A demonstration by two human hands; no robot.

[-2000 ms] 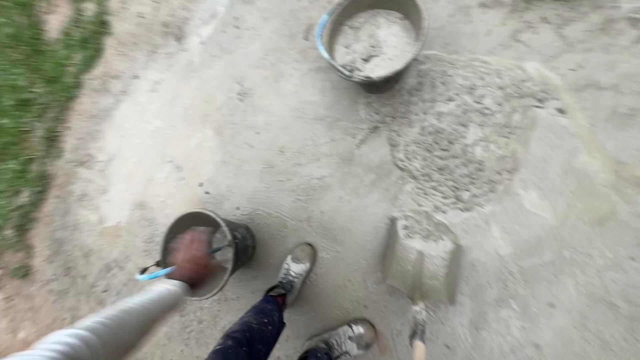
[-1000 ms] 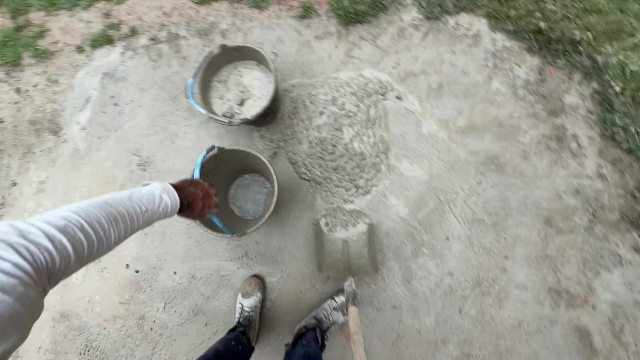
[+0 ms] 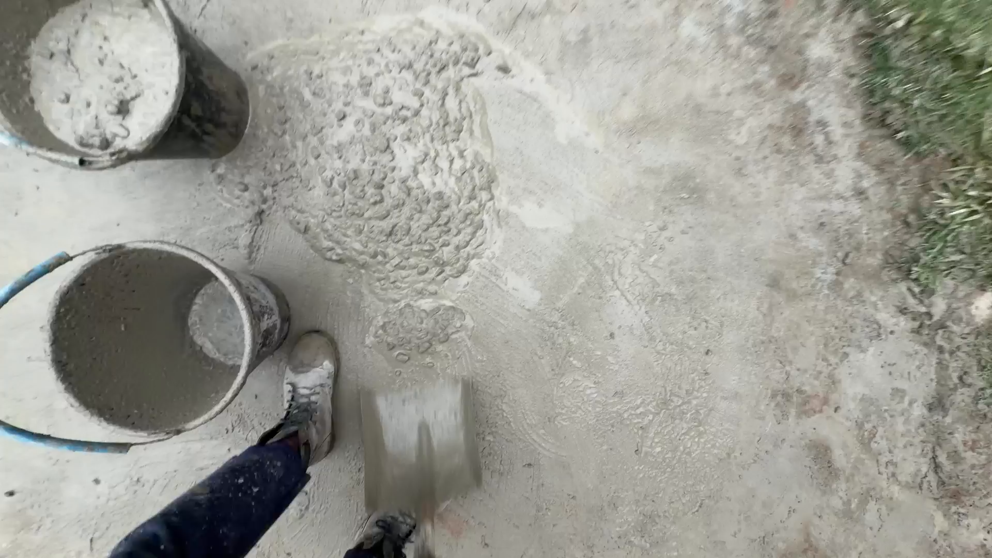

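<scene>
Neither my left hand nor my right hand shows in the head view. A shovel blade (image 3: 422, 442), blurred and wet, lies over the concrete slab, its shaft running out at the bottom edge. Just beyond it is a small clump of wet mortar (image 3: 418, 329), and farther up a wide patch of lumpy wet mortar (image 3: 395, 163). The nearly empty bucket (image 3: 147, 337) stands at the left with its blue handle folded outward. Another bucket (image 3: 205, 101), at the upper left, holds grey mortar.
My shoe (image 3: 310, 391) stands between the near bucket and the shovel blade; the other shoe (image 3: 387, 535) is partly behind the shovel. Grass (image 3: 945, 139) borders the rough concrete slab (image 3: 697, 310) on the right.
My hand has left the near bucket's handle and gone out of view. The shovel blade has drawn back from the mortar, leaving a small clump where it lay. The view has shifted closer.
</scene>
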